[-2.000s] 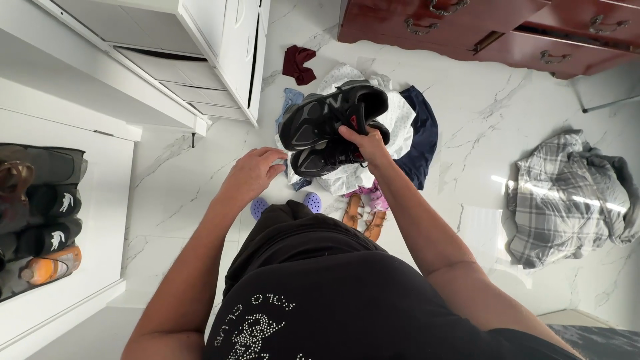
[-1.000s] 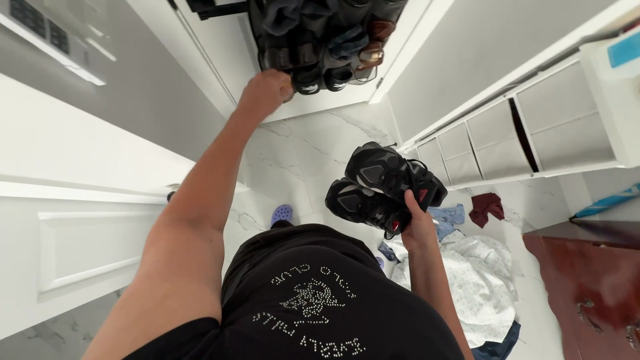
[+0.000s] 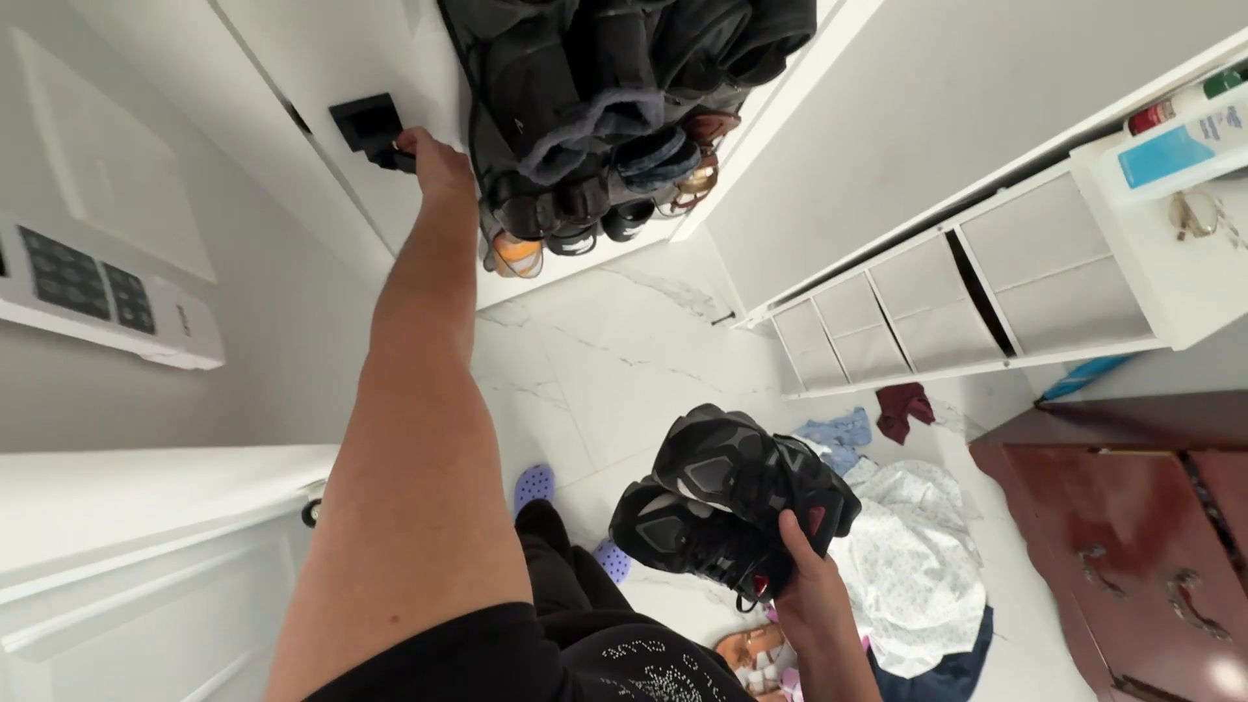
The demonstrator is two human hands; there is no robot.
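Note:
A pair of black sneakers [image 3: 726, 487] is gripped together in my right hand [image 3: 814, 585], with the thumb on the heel side, above the floor. My left hand [image 3: 429, 156] reaches to the black door handle [image 3: 390, 146] on the white door [image 3: 292, 39], its fingers curled at the lever. Beside that hand hangs a dark shoe organizer [image 3: 483, 107], filled with boots, slippers and sandals; an orange-and-white shoe [image 3: 517, 253] is in its lowest row.
Clothes, including a white patterned cloth [image 3: 912, 565] and a maroon garment [image 3: 904, 409], lie on the marble floor beside tan sandals [image 3: 751, 648]. A white drawer unit [image 3: 1131, 263] and a reddish wooden dresser [image 3: 1043, 487] stand at the right. A white door [image 3: 146, 585] is at the lower left.
My left hand has moved from the lower part of the shoe organizer to the door handle. The sneakers remain in my right hand. The view has turned strongly toward the door.

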